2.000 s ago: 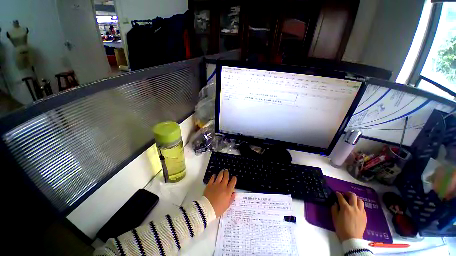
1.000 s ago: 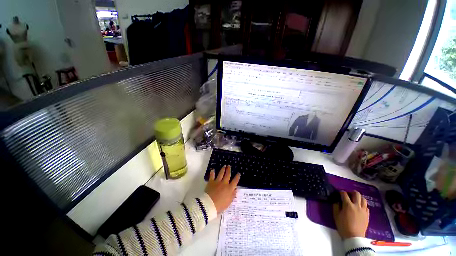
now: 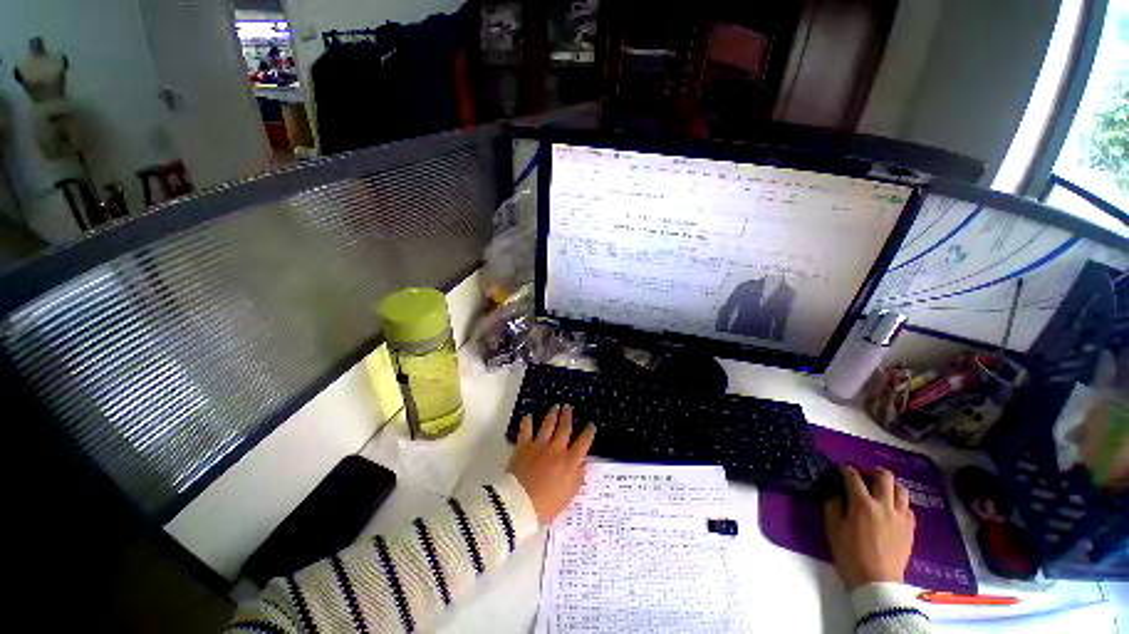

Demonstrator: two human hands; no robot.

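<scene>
My left hand rests with fingers apart on the lower left edge of the black keyboard and the top left corner of the printed sheets. My right hand lies over a small black mouse on the purple mouse pad; the hand hides most of the mouse. The monitor shows a white document page with a dark jacket picture at its lower right. A small dark block lies on the upper right of the sheets.
A yellow-green water bottle and a flat black case stand and lie at left. A pale flask, a crowded pen holder and a dark blue file rack are at right. A red pen lies below the mouse pad.
The dark jacket picture, absent from the screen two seconds ago, shows there since one second ago. The view has shifted slightly. Both hands stay in nearly the same places.
</scene>
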